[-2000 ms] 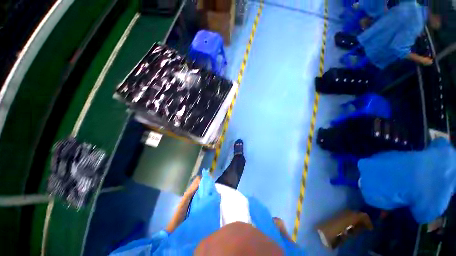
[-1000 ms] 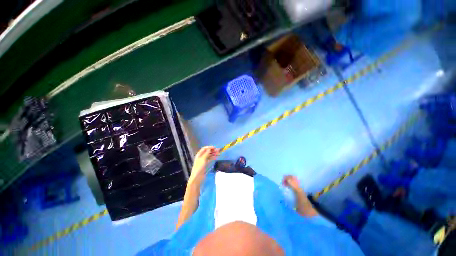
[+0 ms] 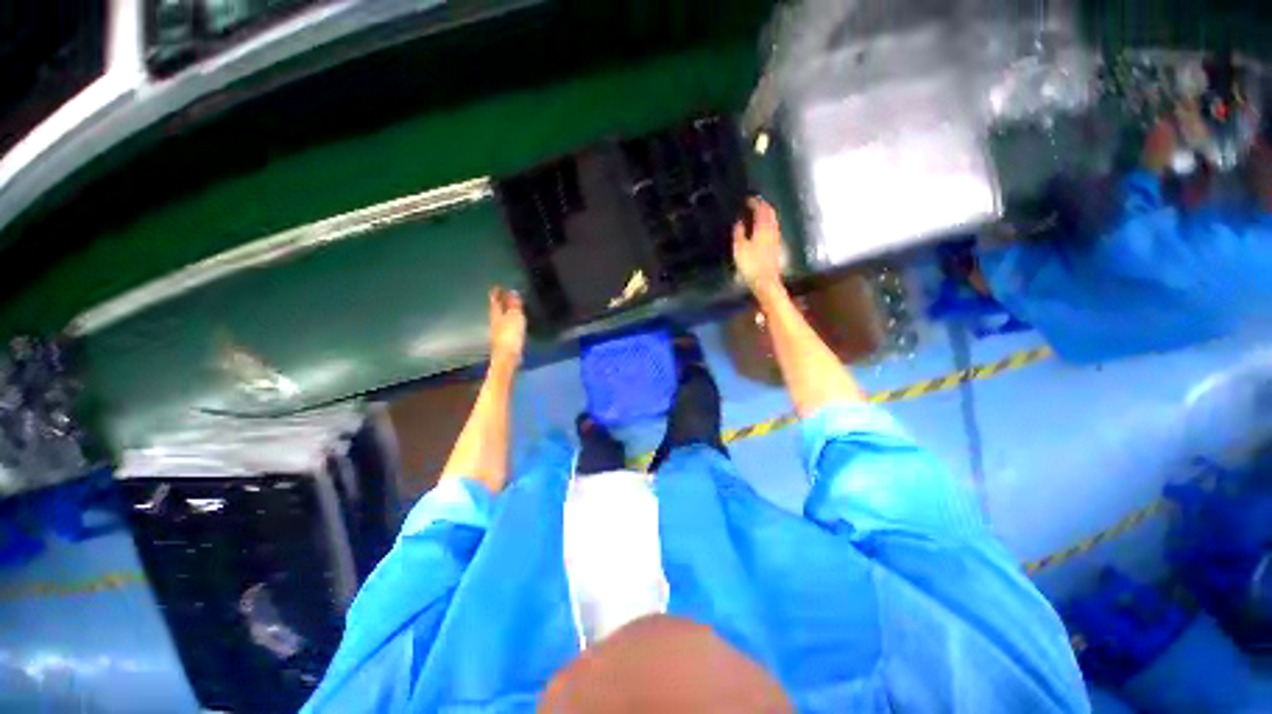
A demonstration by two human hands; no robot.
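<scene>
A flat black parts tray (image 3: 593,258) lies on the green bench in front of me, with a bare middle strip and dark parts on both sides. A small yellow cluster of metal pieces (image 3: 629,289) lies near its front edge. My left hand (image 3: 506,329) is at the tray's left front corner, fingers slightly bent; whether it touches the tray is blurred. My right hand (image 3: 758,248) is at the tray's right edge, fingers apart, with nothing visible in it.
A blue stool (image 3: 629,375) stands at the bench edge between my legs and the bench. A tall stack of shiny black trays (image 3: 237,572) is at lower left. A white-topped stack (image 3: 893,175) sits right of the tray. A cardboard box (image 3: 837,328) is below the bench.
I have turned towards the bench and come up to the tray and stool. Both hands have moved forward to the tray's sides. The black stack is now farther left and lower.
</scene>
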